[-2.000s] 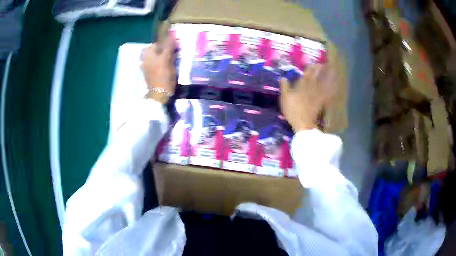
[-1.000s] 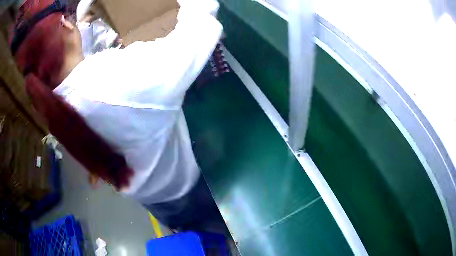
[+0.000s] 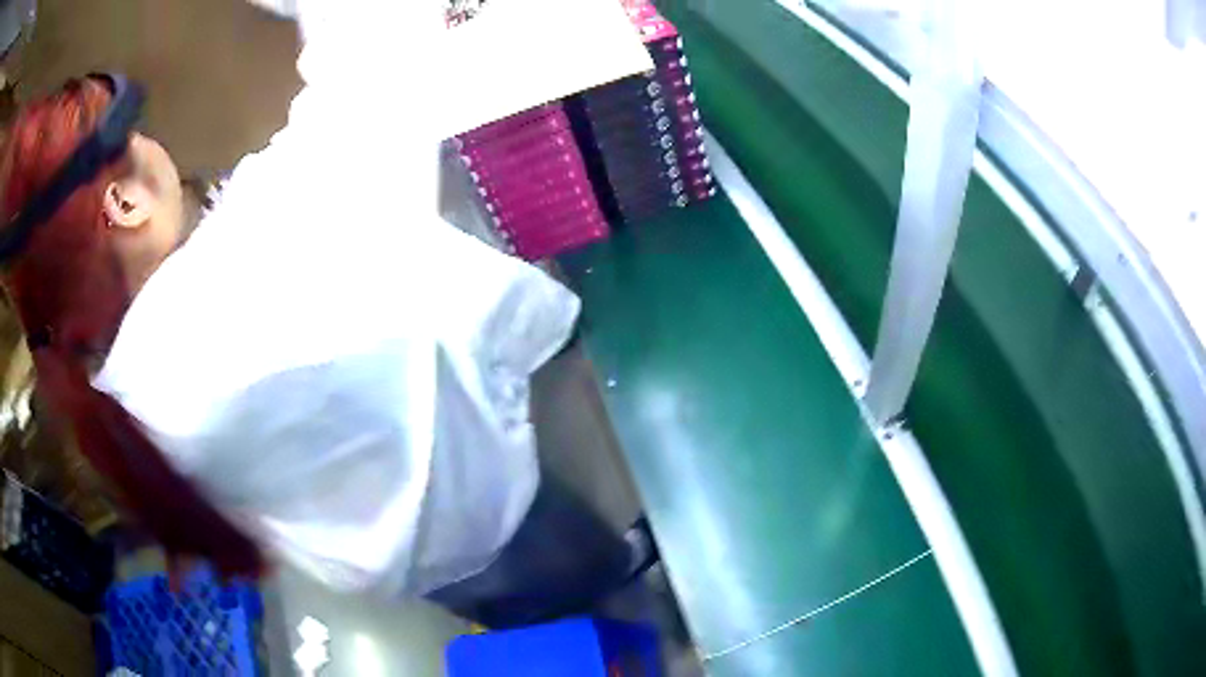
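Neither of my hands is in view. The green worktop (image 3: 714,450) runs from the upper middle to the bottom edge. Pink and black retail boxes (image 3: 536,185) stand in tight stacked rows at its far end. A coworker in a white smock (image 3: 318,331) leans beside them, and a white sleeve covers part of the boxes. The coworker's hands are not clearly seen.
A white rail (image 3: 820,318) and metal post (image 3: 919,225) separate the worktop from the dark green conveyor (image 3: 1005,516). A brown carton (image 3: 199,60) is at upper left. A blue stool (image 3: 529,651) and blue crate (image 3: 185,628) are below.
Two seconds ago my hands were on boxes in an open carton; the view has since turned to the coworker and worktop. Since one second ago, more of the box rows shows.
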